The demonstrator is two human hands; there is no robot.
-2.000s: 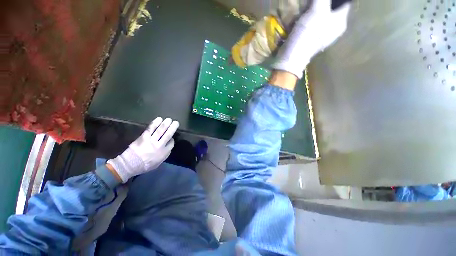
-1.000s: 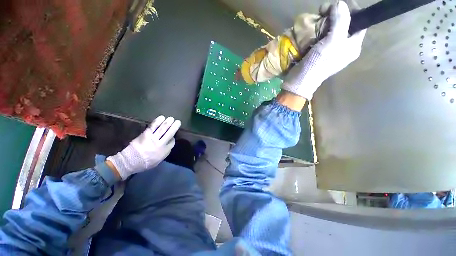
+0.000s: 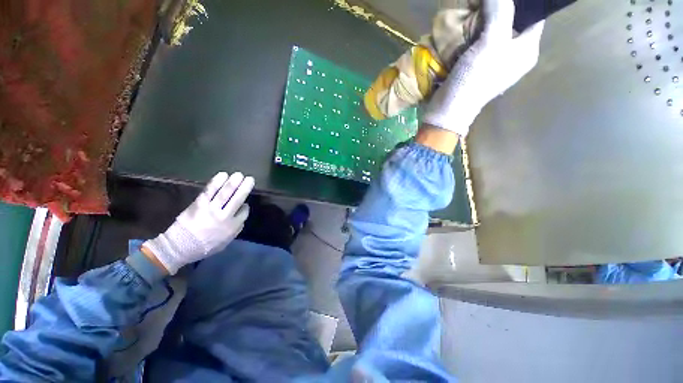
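A green circuit board with rows of small white marks lies flat on the dark green-grey surface. My right hand, in a white knitted glove, is closed around the cloth-wrapped nozzle with yellow bands. Its blunt yellowish tip is over the right part of the board; whether it touches cannot be told. A thick black tube runs up and right behind the hand. My left hand, in a white glove, rests at the front edge of the surface with fingers extended, holding nothing. The board's right part is partly hidden by the nozzle and my right sleeve.
A worn red curtain flap hangs at the left, with a pale metal rail below it. A metal wall with perforated holes stands at the right. Crusty yellowish sealant lines the booth edges. A blue sleeve shows at the far right.
The nozzle in my right hand has shifted over the board, first down and right, now slightly up. The view has shifted a little. My left hand stays at the front edge.
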